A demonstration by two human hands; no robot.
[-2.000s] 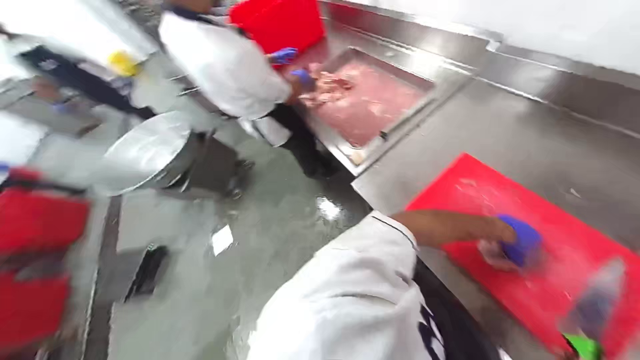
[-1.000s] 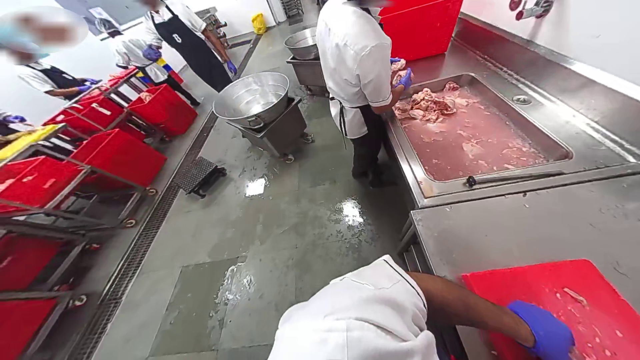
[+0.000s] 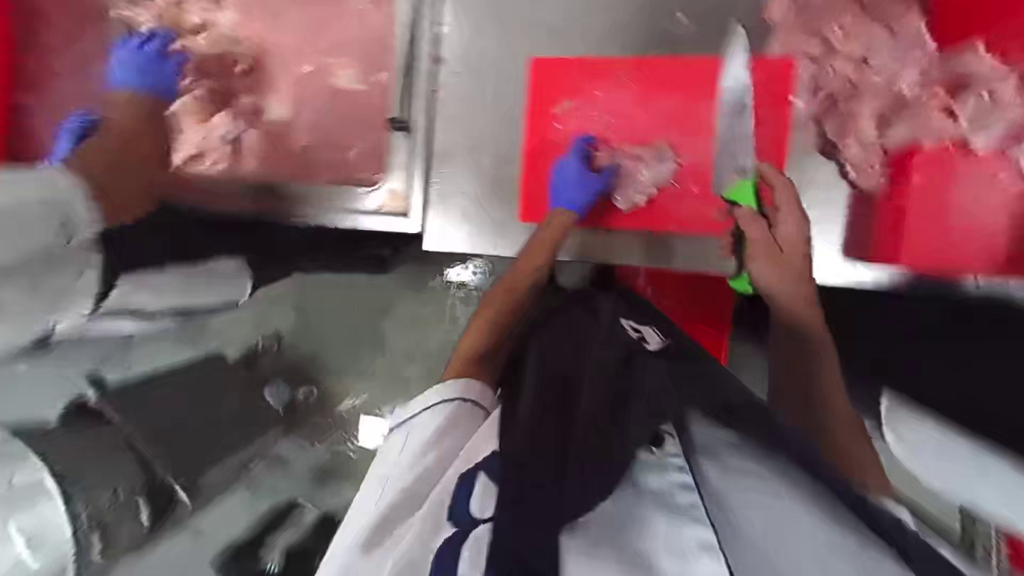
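Observation:
A red cutting board (image 3: 664,88) lies on the stainless steel counter (image 3: 480,144). My left hand (image 3: 580,178), in a blue glove, grips the left end of a piece of raw meat (image 3: 642,174) that rests on the board. My right hand (image 3: 776,240), ungloved, is closed around the green and black handle of a knife (image 3: 736,112). The wide blade points away from me over the right part of the board, to the right of the meat and apart from it.
On the right, a large pile of raw meat (image 3: 872,80) lies beside and over a red container (image 3: 952,216). On the left, a co-worker's gloved hands (image 3: 146,64) are at meat in a sink (image 3: 320,104) of pinkish liquid. A metal tub (image 3: 32,504) stands at lower left.
The view has swung from the room down to the board, and both my hands now show. My left hand, seen at the board earlier, is now plainly on a piece of meat.

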